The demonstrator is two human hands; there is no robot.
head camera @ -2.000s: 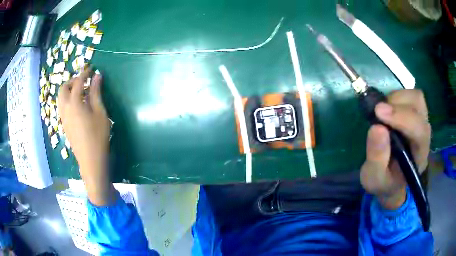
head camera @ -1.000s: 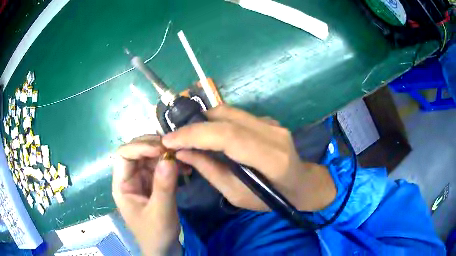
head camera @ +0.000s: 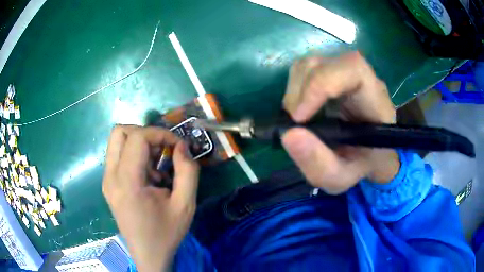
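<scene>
My right hand point(head camera: 339, 122) holds the black soldering iron point(head camera: 366, 134) level, its metal barrel pointing left over the watch housing. The watch housing point(head camera: 204, 142), with a white rim and a circuit board inside, sits in the orange-brown fixture point(head camera: 214, 106). The iron's tip is at the housing's upper part; whether it touches is unclear. My left hand point(head camera: 151, 175) pinches a small battery cell point(head camera: 166, 158) at the housing's left side. My fingers hide part of the cell and of the housing's left edge.
A pile of battery cells point(head camera: 32, 194) lies at the left edge. Solder wire point(head camera: 87, 95) curves across the green mat. A white tape strip point(head camera: 186, 62) crosses the fixture. A long white piece point(head camera: 318, 18) lies at the top. A black fan point(head camera: 432, 16) stands top right, a blue stool point(head camera: 459, 87) below it.
My hands were together at the front of the fixture. My right hand has moved right and the iron has swung level over the housing. My left hand has moved slightly left and down, keeping the cell.
</scene>
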